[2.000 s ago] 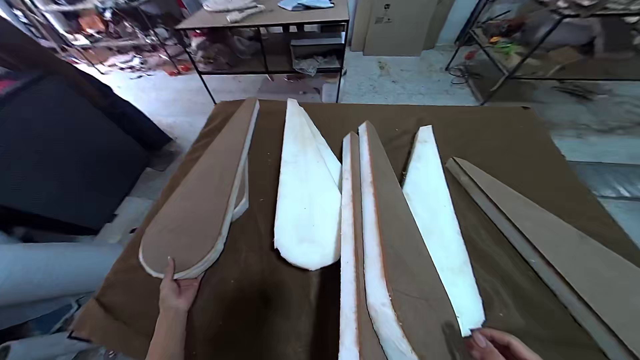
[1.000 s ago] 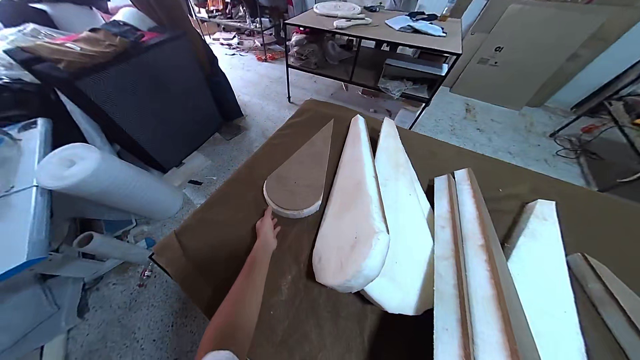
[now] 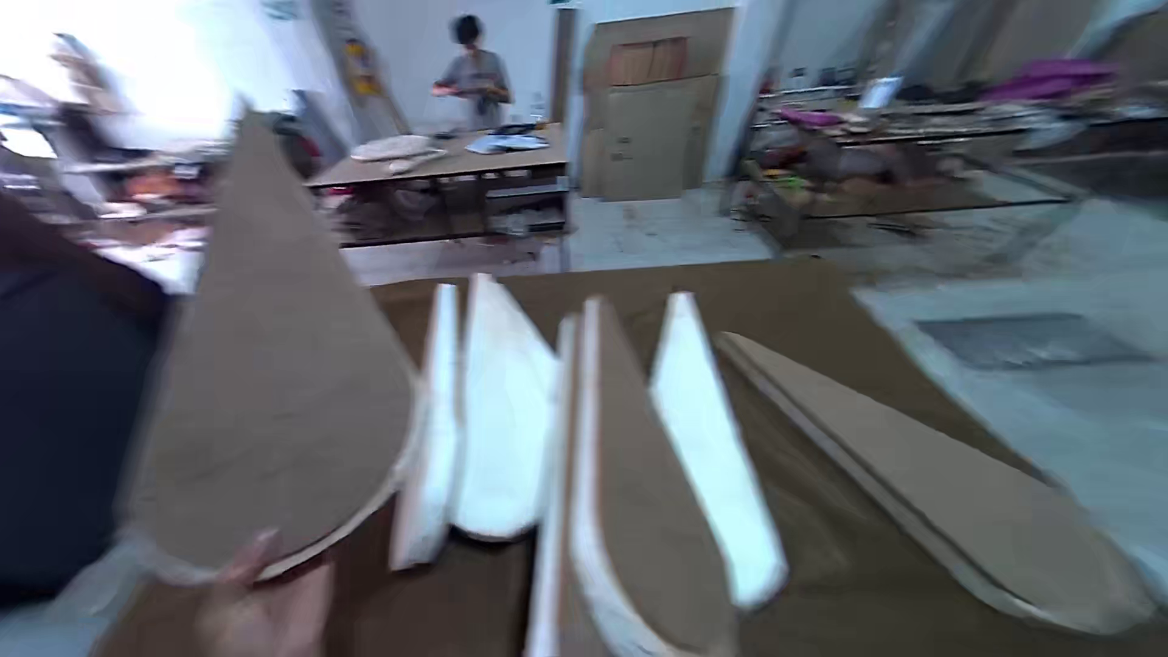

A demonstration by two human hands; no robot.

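Note:
My left hand (image 3: 265,593), blurred, grips the rounded lower edge of a teardrop-shaped brown panel with white padding (image 3: 283,383), lifted above the table at the left. Right of it stands a narrow white padded piece on edge (image 3: 433,438), beside a white teardrop piece (image 3: 502,420). Two brown-and-white padded pieces (image 3: 648,511) stand close together in the middle. A slim white piece (image 3: 716,456) lies to their right, and brown teardrop pieces (image 3: 931,465) rest at the far right. My right hand is out of view.
Brown cloth covers the table (image 3: 821,310). Beyond it, a worktable (image 3: 456,164) carries cloth pieces, with a person (image 3: 479,78) standing behind. Cardboard sheets (image 3: 652,137) lean on the wall. A cluttered rack (image 3: 894,173) is at the back right, a dark upholstered object (image 3: 73,411) at the left.
The brown panel at my left hand, flat on the table one second ago, is now raised and tilted up. My right hand, seen two seconds ago at a white piece, has left the view. The view has swung right.

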